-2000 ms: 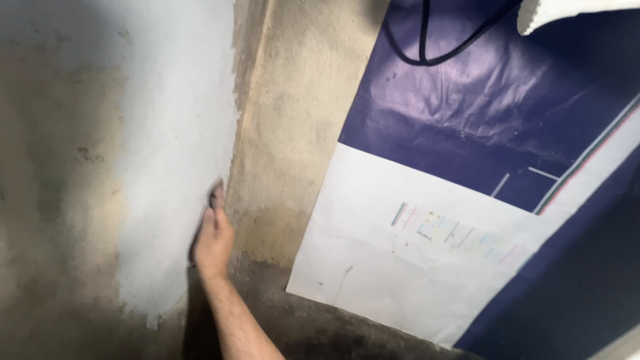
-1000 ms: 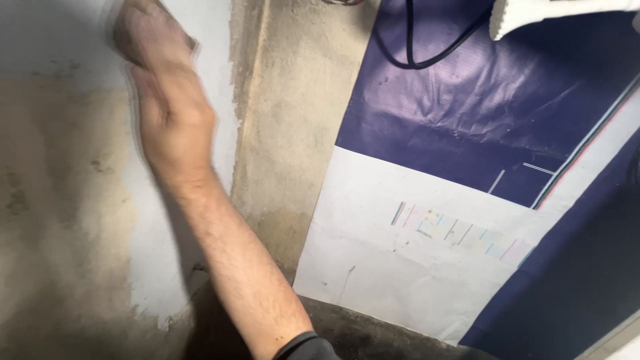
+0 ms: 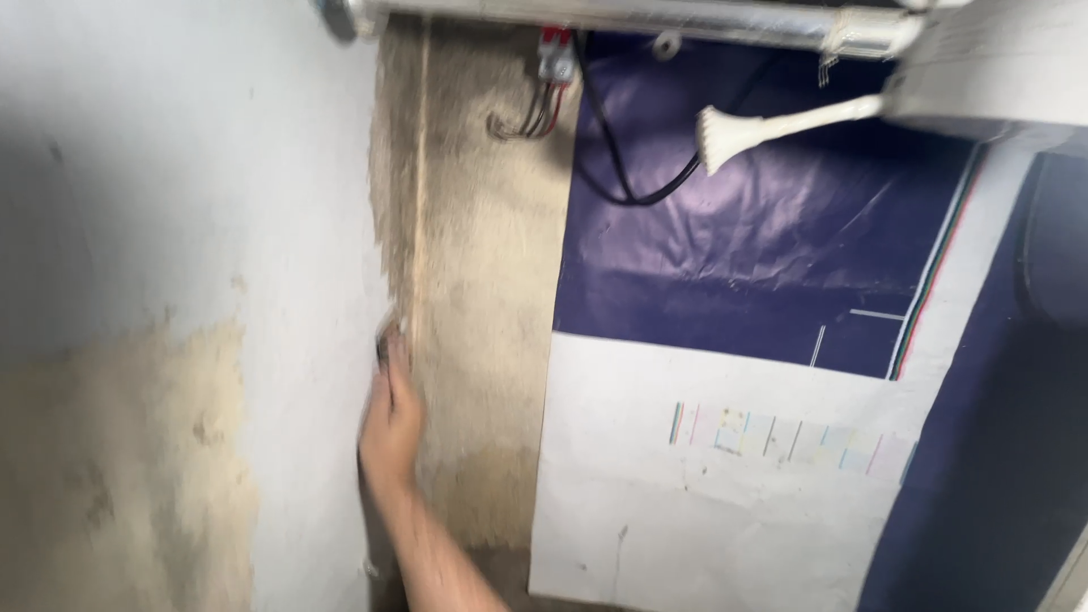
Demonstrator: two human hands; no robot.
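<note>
My right hand (image 3: pixel 393 425) is raised at the right edge of the white-coated part of the wall (image 3: pixel 310 255), beside the bare beige plaster (image 3: pixel 484 280). Its fingers are closed around a small dark object (image 3: pixel 387 344); blur and the fingers hide most of it, so its kind cannot be told. The object is at or very near the wall corner. The white coat has a ragged edge, with patchy beige and grey wall (image 3: pixel 127 467) at the lower left. My left hand is out of view.
A metal pole (image 3: pixel 663 21) crosses the top, with a white fixture (image 3: pixel 1003 72) at its right end. A white flared piece (image 3: pixel 727 140) juts out below. Black cable (image 3: pixel 633 200) and a small wired connector (image 3: pixel 555 59) hang near a blue and white printed sheet (image 3: pixel 705 510).
My right hand was at the wall edge, then up across the white area at the upper left, and is now back at the edge. The view has shifted, showing the pole and connector above.
</note>
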